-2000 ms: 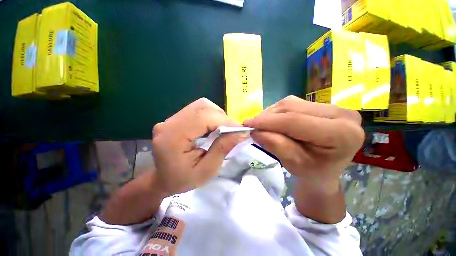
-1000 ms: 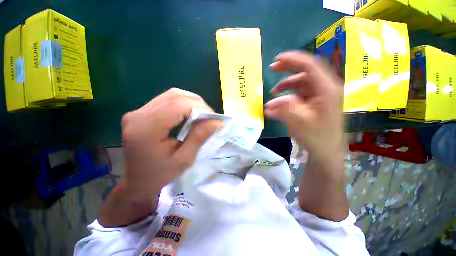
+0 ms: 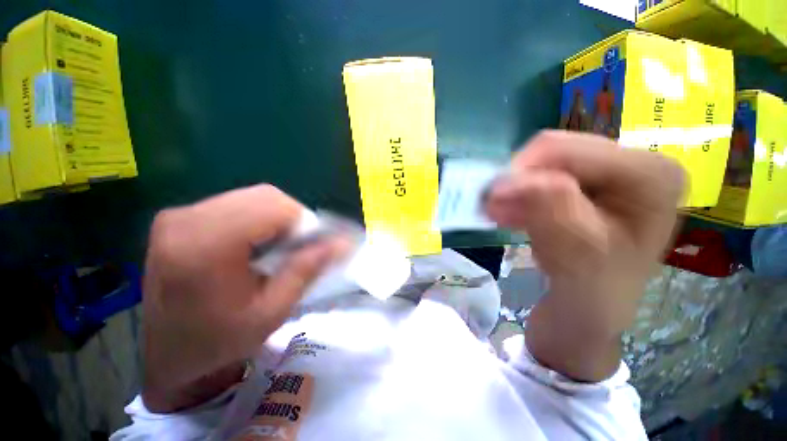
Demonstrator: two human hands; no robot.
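A yellow carton (image 3: 393, 146) with black lettering lies narrow side up on the dark green bench in front of me, with no label on that side. My right hand (image 3: 587, 232), blurred, pinches a small pale label (image 3: 464, 195) just right of the carton, apart from it. My left hand (image 3: 229, 284), also blurred, holds white backing paper (image 3: 380, 268) left of the carton; the paper's end hangs by the carton's near end.
Yellow cartons with pale patches (image 3: 73, 112) stand at the left. Cartons without patches (image 3: 660, 121) stand at the right, with more behind. A white sheet (image 3: 611, 7) lies at the far right. Below are a blue stool (image 3: 97, 297) and a red stool (image 3: 706, 253).
Both hands were together at the paper, then parted. My right hand, empty a second ago, now holds a label. My left hand has moved left with the paper.
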